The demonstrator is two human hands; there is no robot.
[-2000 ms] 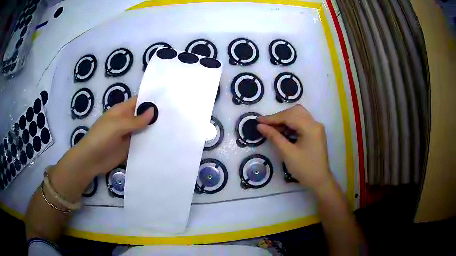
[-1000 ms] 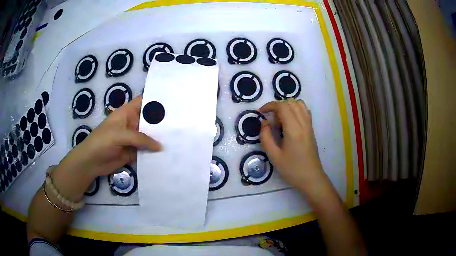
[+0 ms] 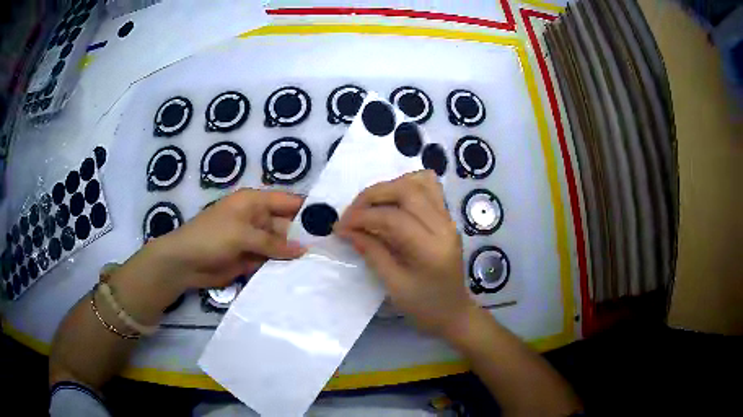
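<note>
A white release liner sheet (image 3: 305,313) lies tilted across the front of me, with three black discs along its top end and one black adhesive disc (image 3: 318,219) near its left edge. My left hand (image 3: 236,236) holds the liner's left edge beside that disc. My right hand (image 3: 407,244) has its fingertips at the right edge of the same disc, over the liner. Under them is the foam tray (image 3: 322,69) with rows of round units. Many have black centres; two at the right (image 3: 483,212) show bare silver centres. The liner and hands hide several units.
A spare disc sheet (image 3: 61,220) lies at the left, and another under clear plastic (image 3: 61,61) at the far left. A single black disc (image 3: 125,29) lies at the back left. A tall layered stack (image 3: 611,155) stands at the right, beyond yellow and red tape.
My right hand has moved left from a round unit to the disc on the liner. The liner has turned so its top end points right. The camera view has shifted slightly.
</note>
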